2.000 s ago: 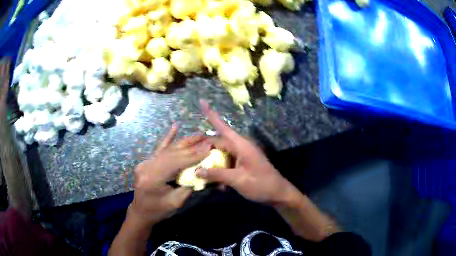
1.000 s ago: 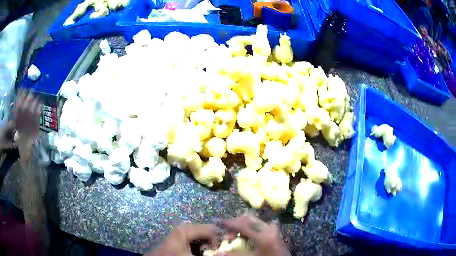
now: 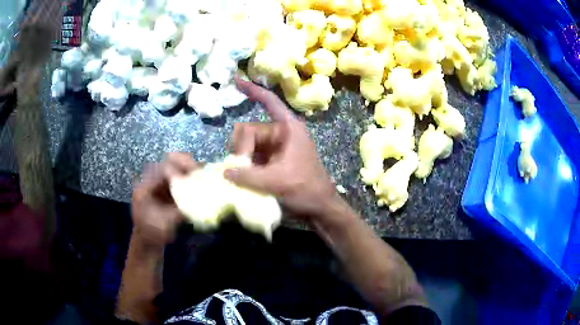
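A pale yellow, lumpy soft piece (image 3: 222,198) is held between my two hands, over the near edge of the table. My left hand (image 3: 162,193) grips its left end and is slightly blurred. My right hand (image 3: 280,159) holds its upper right part with the thumb on top and the index finger stretched out. The piece's underside and my left fingertips are partly hidden. A pile of yellow pieces (image 3: 407,82) lies beyond my hands.
White lumps (image 3: 165,70) lie at the upper left, touching the yellow pile. A blue tray (image 3: 486,171) at the right holds two yellow pieces (image 3: 526,162). The speckled grey table (image 3: 121,152) ends just before me. Another person's forearm (image 3: 35,120) is at the far left.
The view has tilted down again, so my hands and forearms show fully. The held piece, mostly cut off one second ago, is now spread between both hands.
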